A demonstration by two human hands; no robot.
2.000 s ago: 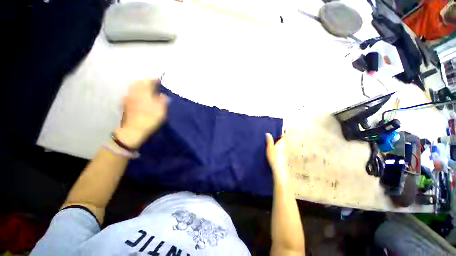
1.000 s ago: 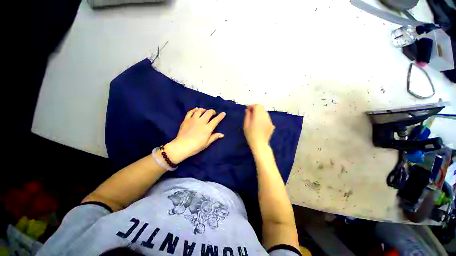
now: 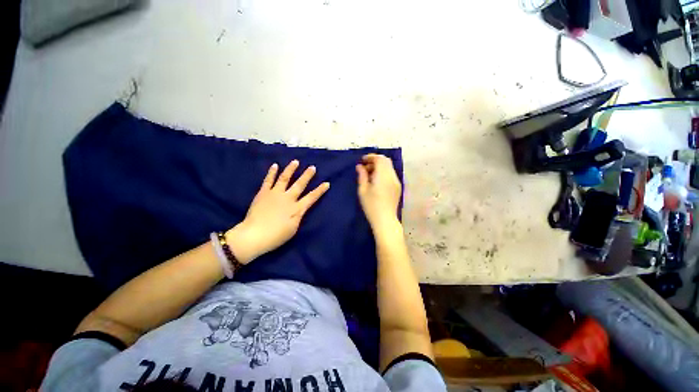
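The navy garment piece (image 3: 176,184) lies spread on the white table, its thready upper edge facing away from me and loose threads (image 3: 132,90) at its far left corner. My left hand (image 3: 277,205) lies flat on the cloth, fingers spread, holding nothing. My right hand (image 3: 379,182) is on the cloth near its upper right corner, fingers curled with the fingertips together. Whether cloth, a needle or a pin is between these fingertips is too small to tell.
A grey padded block (image 3: 77,17) lies at the far left of the white table (image 3: 460,230). At the right stand a dark tool holder (image 3: 605,218) and a black device with a flat plate (image 3: 563,115). A thin wire loop (image 3: 579,61) lies behind them. A yellow-orange stool (image 3: 451,350) is below the table edge.
The view has shifted, so cloth and hands appear further left. My left hand, earlier lifting the cloth's left part, now lies flat with fingers more spread. My right hand is nearer the right corner.
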